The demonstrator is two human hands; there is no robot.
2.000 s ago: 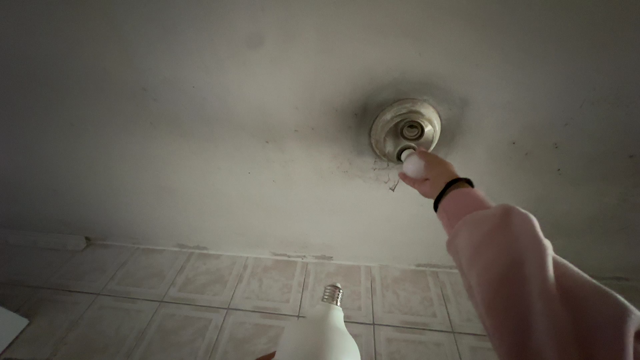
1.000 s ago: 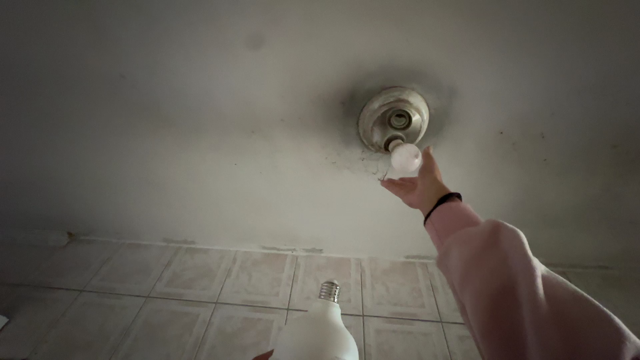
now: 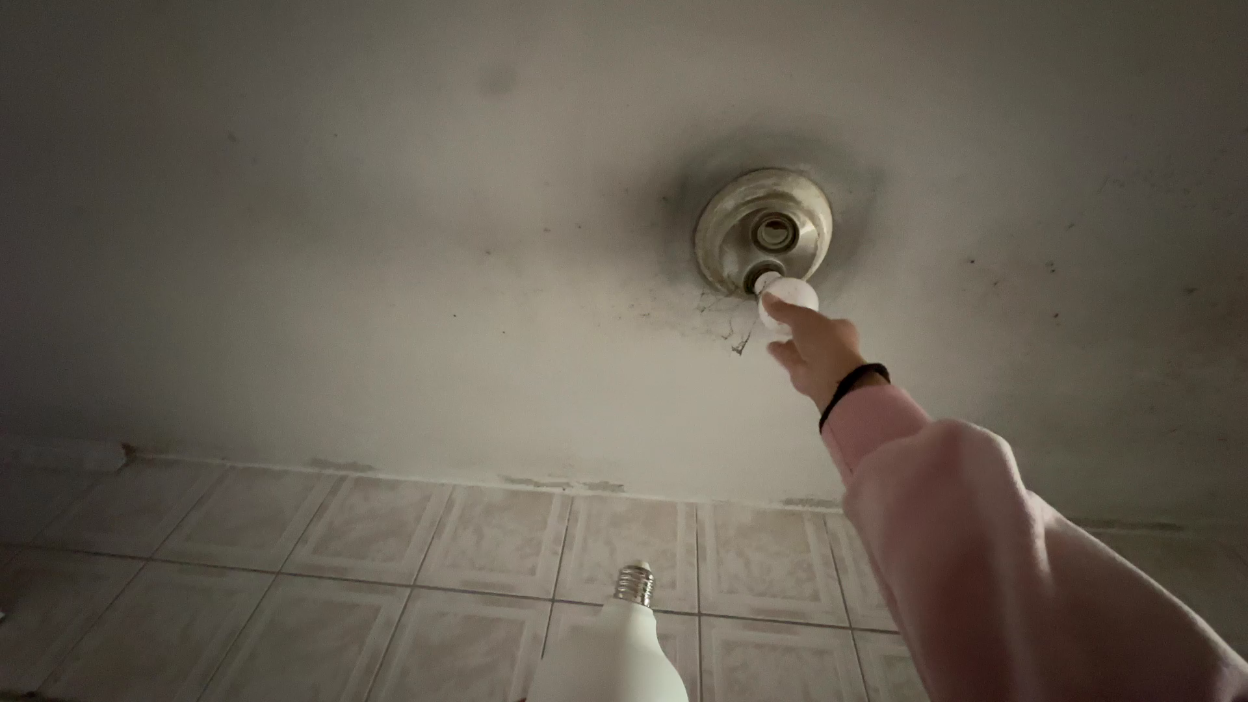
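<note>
A round ceiling lamp base (image 3: 717, 229) with two sockets is fixed to the ceiling. Raised to it, my right hand (image 3: 819, 346) has its thumb and fingers around a small round white light bulb (image 3: 795, 297), whose neck is at the lower socket (image 3: 763, 273). The other socket (image 3: 776, 232) holds no bulb. A large white bulb (image 3: 614, 653) stands with its metal screw cap (image 3: 635, 583) upward at the bottom edge. Of my left hand only a sliver (image 3: 524, 699) shows beside that bulb; its grip is hidden.
The stained ceiling (image 3: 390, 292) meets a wall of square tiles (image 3: 492, 536) below. Cobwebs (image 3: 738, 346) hang beside the lamp base. A pale strip (image 3: 63, 455) runs along the ceiling edge at the far left. My right sleeve (image 3: 975, 546) covers the lower right.
One second ago my right hand was open beneath the small bulb; now its thumb and fingers are around it. The large bulb remains at the bottom edge.
</note>
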